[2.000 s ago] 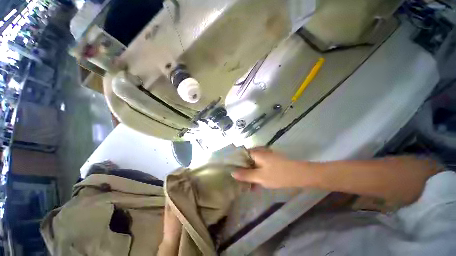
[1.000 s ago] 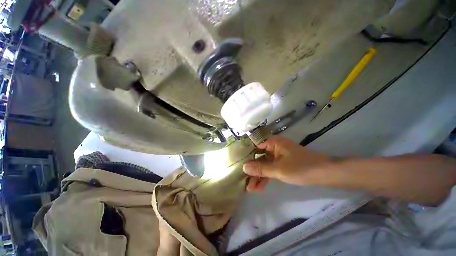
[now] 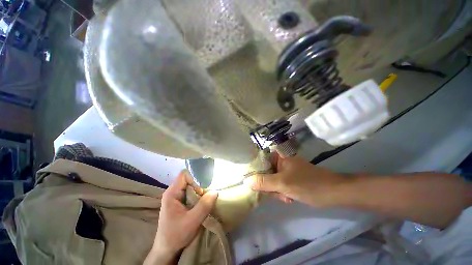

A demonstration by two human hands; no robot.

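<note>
The tan lining [image 3: 57,217] spreads over the table at the lower left and runs under the bright lamp glare below the machine head [image 3: 171,83]. A small dark opening shows in it. My left hand [image 3: 181,212] pinches the tan cloth between thumb and finger at the left of the glare. My right hand [image 3: 292,178] pinches the same cloth at the right of the glare, just below a knurled knob [image 3: 285,147]. The needle area is hidden by glare and the machine head.
The tension spring with its white ribbed knob [image 3: 352,114] stands out close in front. A yellow handle [image 3: 388,82] and a thin black tool [image 3: 419,68] lie on the bed at right. Checked cloth [image 3: 72,152] lies at the left.
The view has moved closer to the machine head. My left hand has come out from under the cloth and now pinches it near the glare. My right hand remains on the cloth.
</note>
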